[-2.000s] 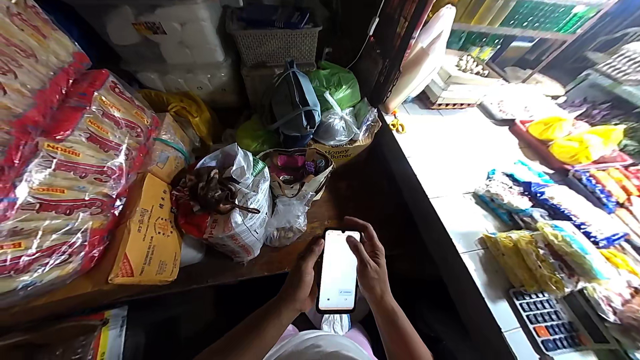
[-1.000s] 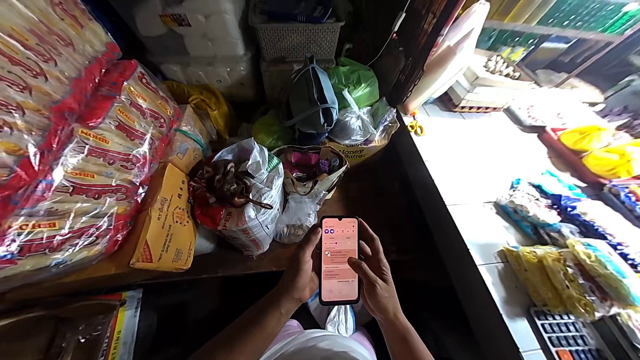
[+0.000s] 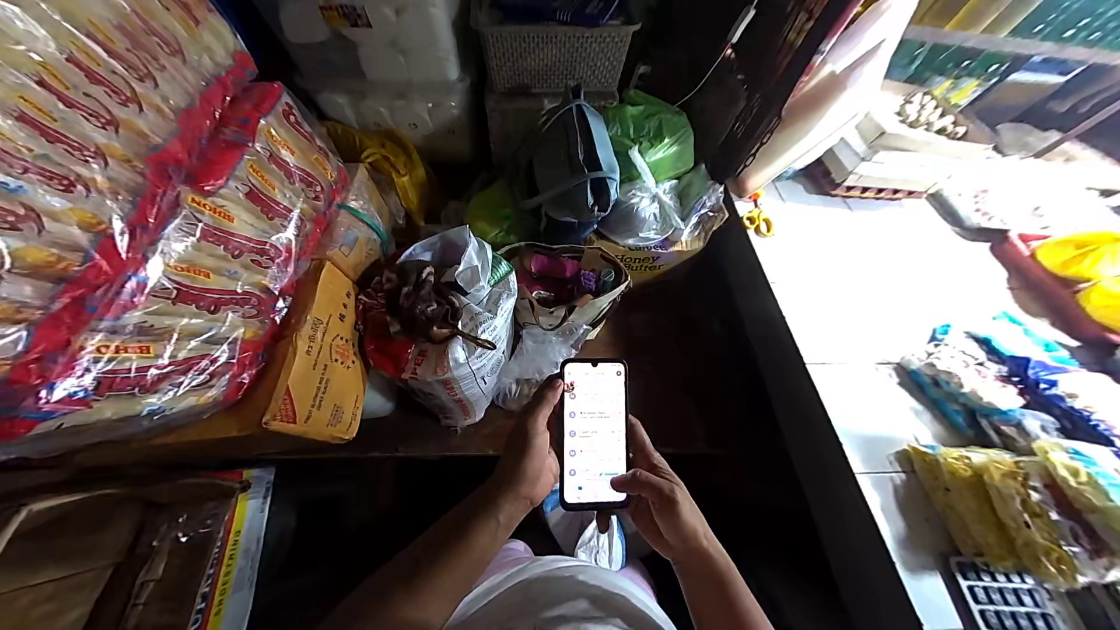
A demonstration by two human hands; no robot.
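Note:
A smartphone [image 3: 595,435] with a lit, mostly white screen stands upright between my two hands, low in the middle of the head view. My left hand [image 3: 530,446] grips its left edge, the thumb along the upper side. My right hand [image 3: 658,490] is at its lower right edge, with the thumb over the bottom of the screen; its other fingers are partly hidden behind the phone. Just beyond lie a knotted clear plastic bag [image 3: 542,359] and a white printed sack [image 3: 464,350] with a dark brown bundle [image 3: 424,302] on top.
Large plastic packs of noodles [image 3: 219,271] and a yellow-brown carton [image 3: 319,359] are at left. Behind are an open tote bag [image 3: 569,280], a blue-grey bag [image 3: 577,166] and a woven basket [image 3: 556,57]. On the white tiled counter [image 3: 822,306] at right lie yellow-handled scissors [image 3: 758,219], packets [image 3: 989,503] and a calculator [image 3: 1006,595].
The phone's screen has gone from a white page to a pinkish one, then to a white list. My right thumb has moved lower on the screen. Both hands have kept hold of the phone.

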